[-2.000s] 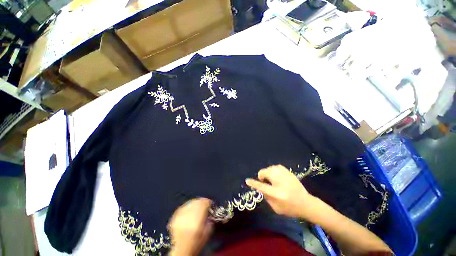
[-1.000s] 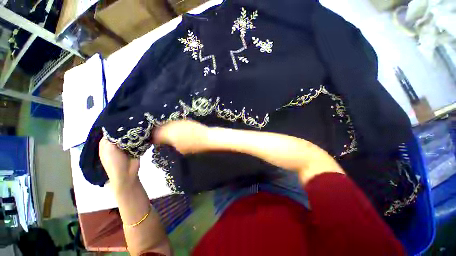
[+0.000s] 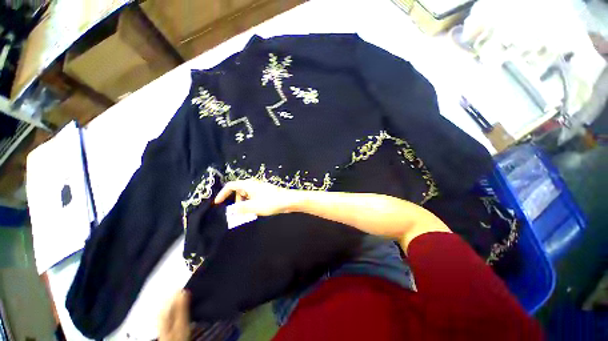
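A black top (image 3: pixel 333 100) lies on the white table, with cream-gold flowers and stepped lines at its chest. Its front hem, edged with scalloped embroidery (image 3: pixel 297 181), is folded up over the body, so plain black cloth shows nearest me. My right hand (image 3: pixel 257 198) is on the turned-up part, fingers bent around a small white label (image 3: pixel 240 214). My left hand (image 3: pixel 175 318) is blurred at the bottom edge, by the cloth's lower left edge; its grip cannot be made out. One sleeve (image 3: pixel 113 266) hangs toward the lower left.
A white folder or papers (image 3: pixel 60 193) lie at the table's left edge. Cardboard boxes (image 3: pixel 113 60) stand behind. At right are dark pens (image 3: pixel 477 113), white cloth (image 3: pixel 533 40) and a blue bin (image 3: pixel 543 206) with embroidered black cloth over its edge.
My right hand has moved from the hem's left part onto the turned-up cloth, where a white label now shows. My left hand has let go of the embroidered hem and moved down.
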